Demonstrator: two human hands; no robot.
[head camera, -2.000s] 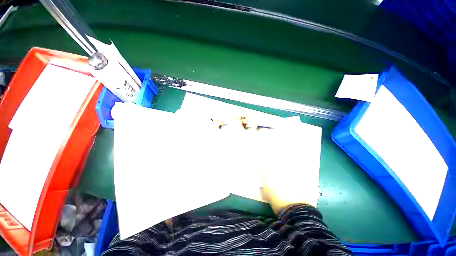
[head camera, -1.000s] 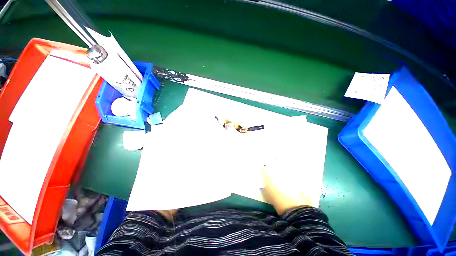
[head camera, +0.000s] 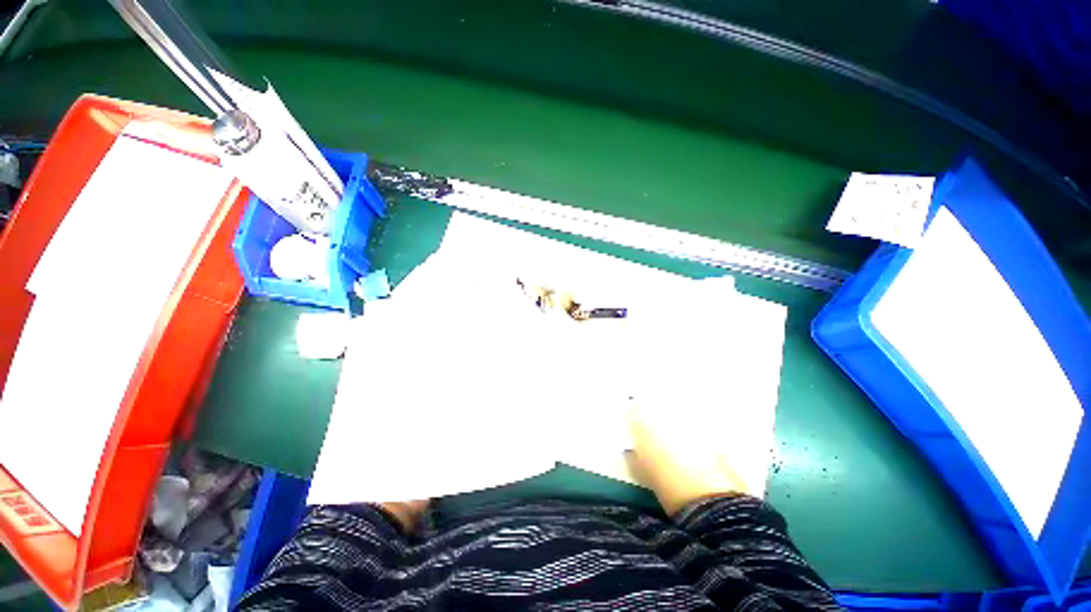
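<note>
White sheets (head camera: 419, 418) lie on the green bench in front of me, strongly overexposed. Small gold-brown parts (head camera: 550, 301) show over their upper middle, with a slim dark piece (head camera: 608, 313) at their right; whether fingers hold them is lost in the glare. My right hand (head camera: 670, 454) reaches in from the lower right; its wrist and lower edge show, its fingers are washed out. Of my left hand (head camera: 410, 514) only a bit by the cuff shows at the sheet's lower left edge; the rest cannot be made out.
An orange-red tray (head camera: 150, 395) stands left, a blue tray (head camera: 891, 359) right with a white card (head camera: 882, 207) at its corner. A small blue bin (head camera: 349, 227) stands by the metal post (head camera: 180, 60). A white pad (head camera: 321, 336) and light-blue scrap (head camera: 373, 285) lie nearby. A metal rail (head camera: 646, 243) crosses behind.
The sheet's left edge has moved right, uncovering the white pad, the scrap and a round white item in the small bin. The gold-brown parts and dark piece now show closer together.
</note>
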